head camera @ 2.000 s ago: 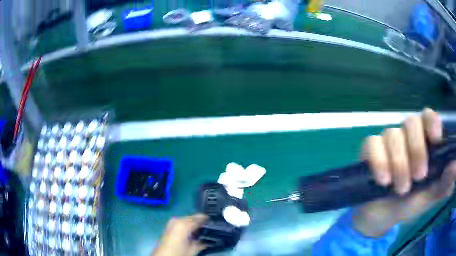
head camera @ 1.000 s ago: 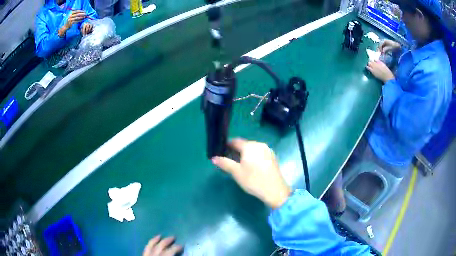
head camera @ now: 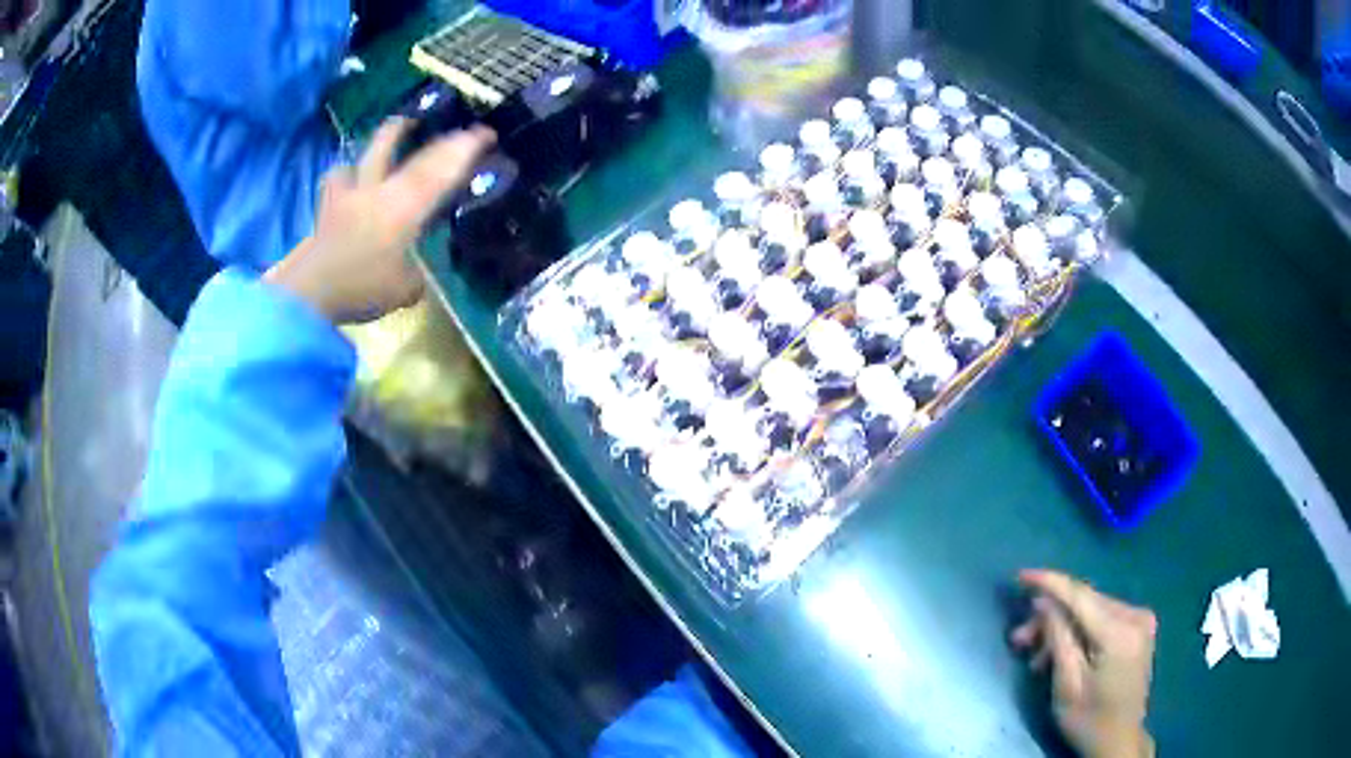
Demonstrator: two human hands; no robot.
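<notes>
My left hand (head camera: pixel 371 230) is at the table's left edge with its fingers apart, beside a black housing (head camera: pixel 511 237) with a pale round centre. Whether the fingertips touch it cannot be told. More black housings (head camera: pixel 556 111) stand just behind it. My right hand (head camera: pixel 1089 659) is low over the green mat at the lower right, fingers slightly bent and apart, with nothing visible in it. A clear blister tray (head camera: pixel 726 585) holds rows of white-capped motors (head camera: pixel 785 304) with thin coloured wires.
A small blue bin (head camera: pixel 1119 430) with dark bits stands right of the tray. A white crumpled piece (head camera: pixel 1242 618) lies at the right. A pale slatted tray (head camera: pixel 496 56) and a large blue bin (head camera: pixel 600 22) are at the top. Another person's blue sleeve (head camera: pixel 245 111) is at the upper left.
The view has swung left to the blister tray and housings. My right hand has let go of the black screwdriver, which is out of view. My left hand has reached out to the housings.
</notes>
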